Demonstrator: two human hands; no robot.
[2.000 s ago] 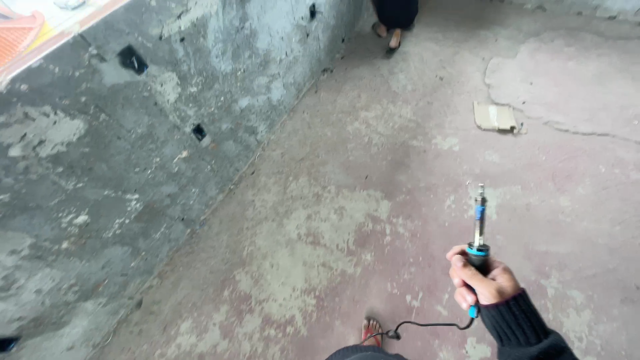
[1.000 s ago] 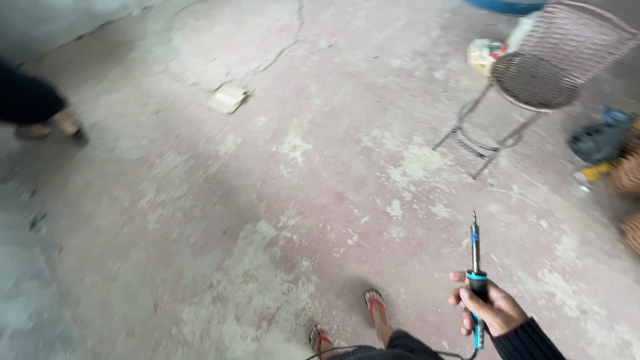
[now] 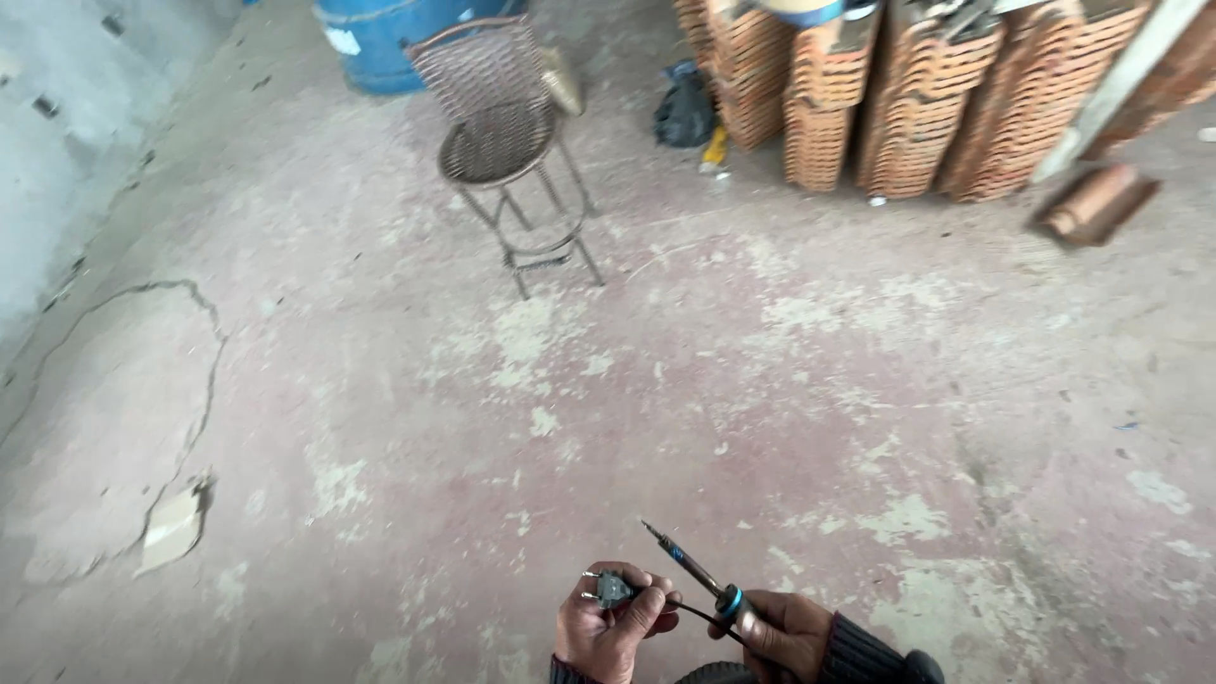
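At the bottom middle, my left hand point(image 3: 608, 622) grips a dark two-pin power plug point(image 3: 611, 590), its metal pins pointing left. My right hand point(image 3: 784, 632) is closed around the dark handle of a soldering iron point(image 3: 693, 567) with a light-blue ring. The iron's tip points up and left, above the plug. A black cord point(image 3: 698, 611) runs from the plug toward my right hand. Both hands are close together over the worn floor. The cord's lower part is hidden by my right hand.
Ahead stands a woven chair point(image 3: 499, 142) with metal legs, before a blue barrel point(image 3: 375, 47). Stacked clay roof tiles point(image 3: 817, 114) line the back right, one loose tile point(image 3: 1097, 204) beside them. A dark bag point(image 3: 684, 109) lies near the stacks. Flat cardboard point(image 3: 173, 532) lies on the floor at left.
The view has swung far to the right. My left hand, not seen in the earlier frames, is now in view with the plug. The soldering iron, upright before, now leans left.
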